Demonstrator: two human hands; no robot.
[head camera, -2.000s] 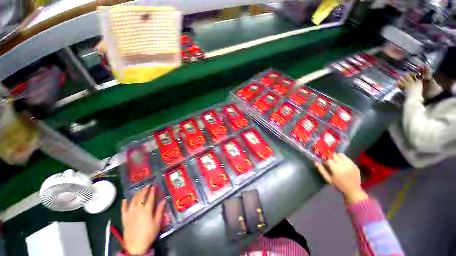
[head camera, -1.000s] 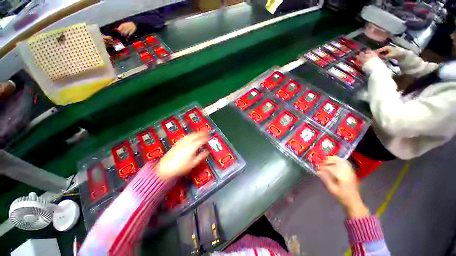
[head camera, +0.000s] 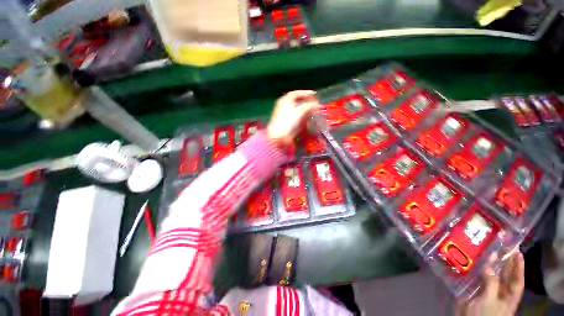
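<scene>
A clear blister tray (head camera: 396, 210) of red phones, backs up with labels showing, is held tilted above the bench at the right. My left hand (head camera: 295, 116) grips its left corner. My right hand (head camera: 498, 287) holds its lower right corner from below, partly cut off by the frame edge. A second tray (head camera: 297, 217) of red phones, backs up, lies on the bench, partly hidden by my left arm. Two dark flat batteries (head camera: 273, 259) lie side by side at the bench's front edge.
Left of the lying tray are a white fan (head camera: 104, 162), a white box (head camera: 85, 241), a white pen (head camera: 133, 228) and a red pen (head camera: 149, 222). More phone trays show at far left, far right and beyond the green conveyor (head camera: 346, 68).
My left hand has moved from over the left tray to the right tray's corner. The right tray has been lifted off the bench and tilted between both hands. The camera view has shifted.
</scene>
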